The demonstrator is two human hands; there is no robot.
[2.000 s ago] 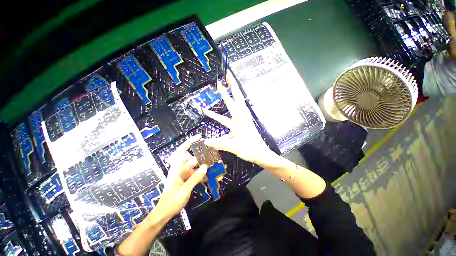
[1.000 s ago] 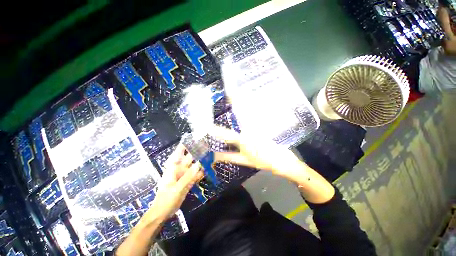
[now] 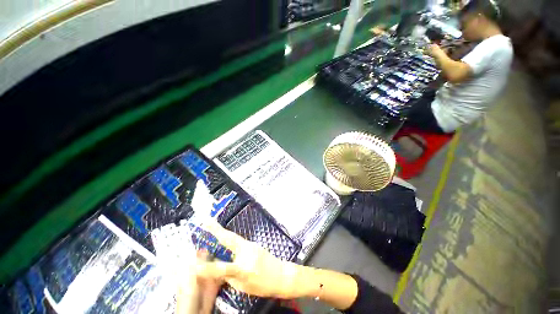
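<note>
My right hand reaches in from the lower right, its fingers at a flat electronic part with a blue area. My left hand is blurred and cut off by the bottom edge; it meets the right hand at the part and grips its near side. The fingers partly hide the part, and my right hand's exact grip is unclear. A pale, glaring film-like piece shows beside the part. A narrow white piece rises above the fingers. The black component tray lies beneath, with blue parts along its far row.
A glossy adhesive sheet lies over the tray's left. A second sheet lies at its right. A cream fan stands beyond, above a black bundle. A person in a white top works at black trays.
The view has swung up and right, showing more of the bench and the other person. My right hand, apart from the part a second ago, has closed in beside my left hand.
</note>
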